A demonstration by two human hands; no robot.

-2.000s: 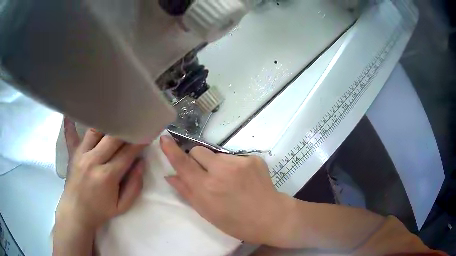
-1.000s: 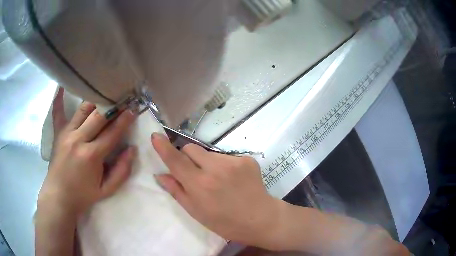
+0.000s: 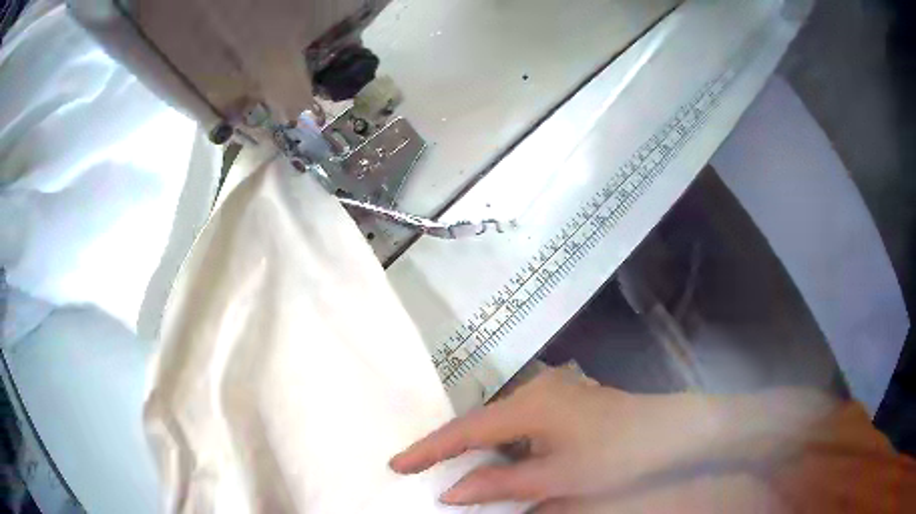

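Cream cloth (image 3: pixel 291 351) runs from the presser foot (image 3: pixel 301 156) down over the table's front edge, with loose lengthwise folds. White fabric (image 3: pixel 85 201) lies to its left, behind the foot. My right hand (image 3: pixel 542 437) is at the lower right, slightly blurred, at the cloth's right edge. Its fingers are apart, with fingertips over the cloth, and no clear grip shows. My left hand is not in view. The thin silver swing-arm guide (image 3: pixel 402 216) with a wavy end extends right from the foot area.
The sewing machine head (image 3: pixel 201 50) fills the upper left. A dark knob (image 3: pixel 347 72) and a metal plate (image 3: pixel 387 161) sit beside the needle area. A ruler scale (image 3: pixel 542 276) marks the table's front edge. A pale panel (image 3: pixel 814 231) hangs at the right.
My left hand has left the picture. My right hand has moved from beside the foot down and right. More of the cream cloth and foot area shows; the view has shifted.
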